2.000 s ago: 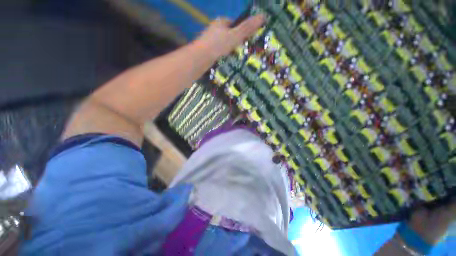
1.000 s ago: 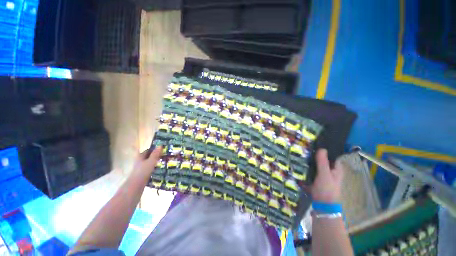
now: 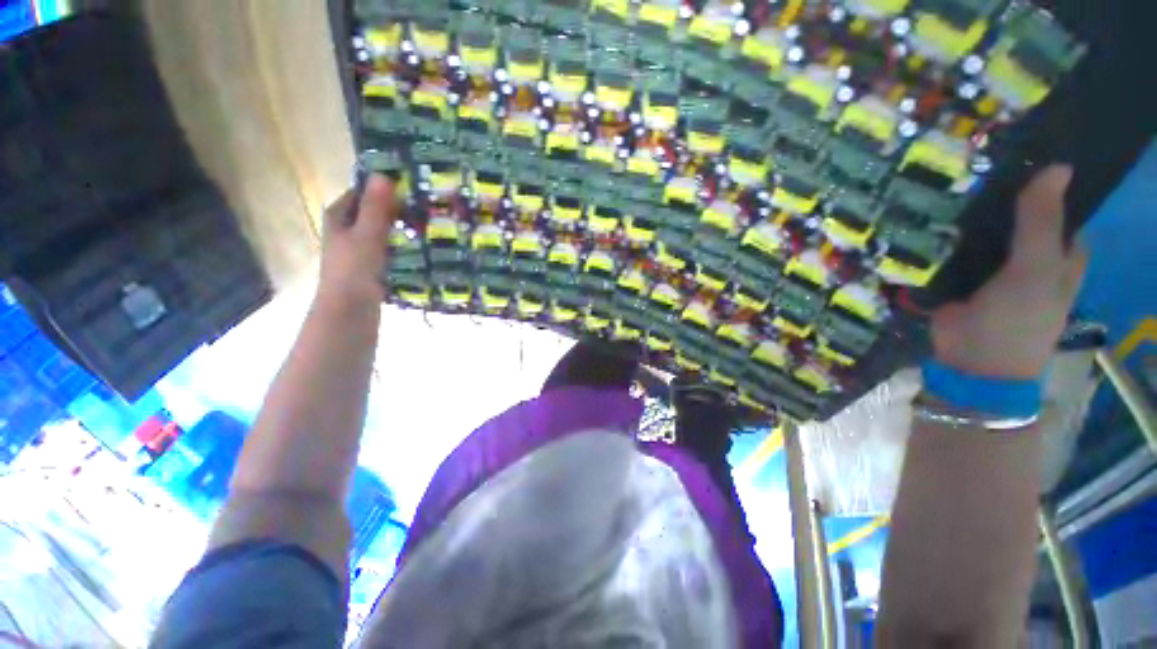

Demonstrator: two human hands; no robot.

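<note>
A loaded board tray [image 3: 634, 178] fills the top middle of the view, tilted, covered with striped rows of small green circuit boards with yellow blocks. My left hand [image 3: 360, 235] grips its left edge, thumb on top. My right hand [image 3: 1015, 298] grips the black right edge, thumb up, with a blue band at the wrist. The fingers under the tray are hidden. The tray's top edge is cut off by the picture.
Stacked black crates [image 3: 114, 203] stand at the left beside tan plywood [image 3: 260, 114]. Cream pipes [image 3: 818, 571] and a pale brown cart shelf [image 3: 863, 456] are at the lower right. Blue floor with a yellow line shows at the right edge. Blue crates show at the lower left.
The tray was at the right and steeply turned two seconds ago, then in front of me over the crates. It now looks larger and higher in view. Both hands still hold it.
</note>
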